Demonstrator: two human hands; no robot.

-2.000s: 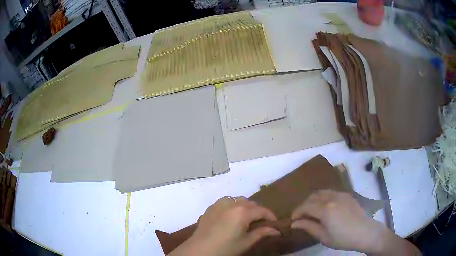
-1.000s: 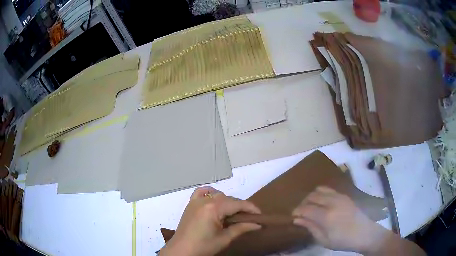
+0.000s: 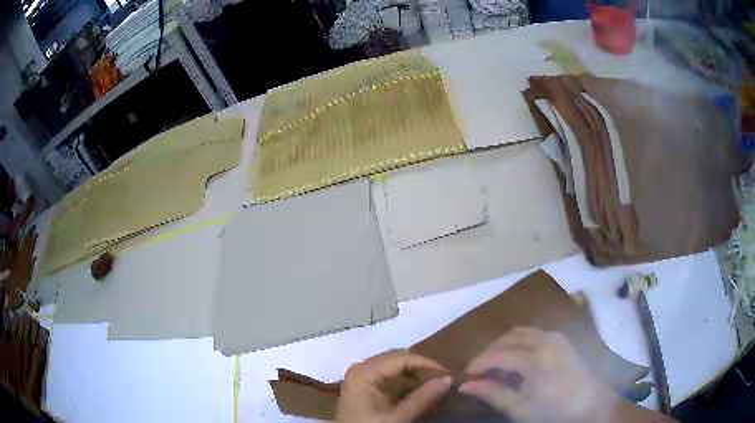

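A matte brown leather panel (image 3: 517,310) lies at the lower middle of the table, with a notched brown end (image 3: 305,396) showing at its left. My left hand (image 3: 389,387) pinches the panel's edge between thumb and fingers. My right hand (image 3: 534,372) pinches the same edge close beside it, thumbs nearly meeting. Both hands are bare and slightly blurred. The part of the panel nearest me is cut off by the frame's bottom edge.
A hammer (image 3: 652,343) lies at right. A thick brown panel stack (image 3: 679,165) is at upper right. Grey-white sheets (image 3: 302,273) lie mid-table, with yellow panels (image 3: 360,124) behind them. A reddish-brown lump (image 3: 102,266) is at left, a red container (image 3: 613,29) at the far edge.
My hands have come closer together along the pinched edge. More of the panel's notched left end shows. The whole table scene sits lower in view.
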